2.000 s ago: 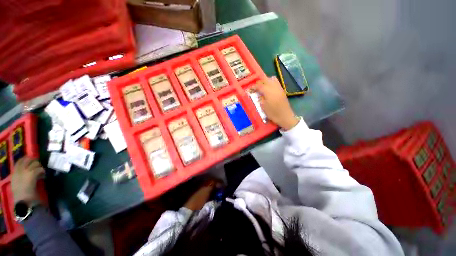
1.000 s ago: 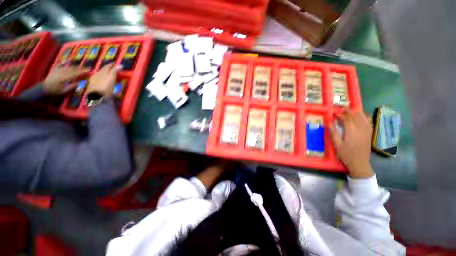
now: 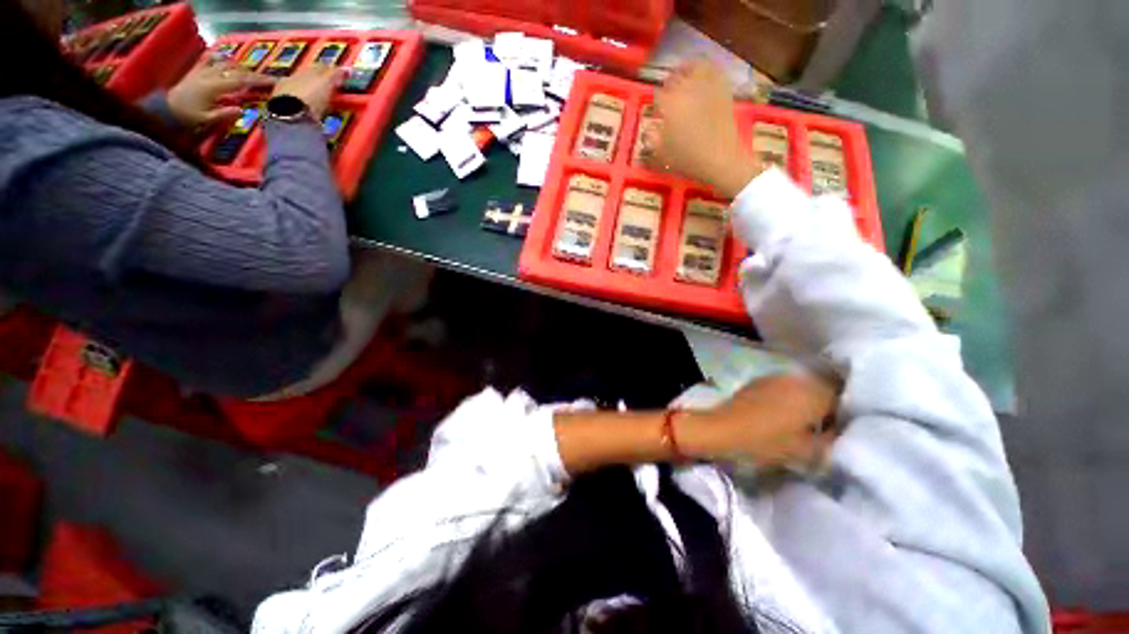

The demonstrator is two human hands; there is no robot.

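Note:
The red-orange phone tray [image 3: 634, 295] lies on the bench with open phone backs [image 3: 581, 217] showing in both rows. My right hand [image 3: 703, 124] is over the back row, fingertips at the second pocket from the left; whether they hold anything is unclear. My right sleeve hides the front row's right pockets. My left hand [image 3: 774, 421], blurred and with a red band at its wrist, is in front of the tray against my right sleeve; its fingers are not clear. The loose battery pile [image 3: 485, 87] is left of the tray.
A smartphone [image 3: 943, 266] lies right of the tray. Small dark parts [image 3: 433, 202] lie on the bench at left. A grey-sleeved coworker [image 3: 161, 235] has hands over another phone tray [image 3: 359, 146]. Stacked trays [image 3: 557, 27] and a cardboard box [image 3: 780, 40] are behind.
My right hand has left the front-right pocket and moved left to the back row. My left hand has come up from low in front of the tray to my right sleeve. The view has shifted.

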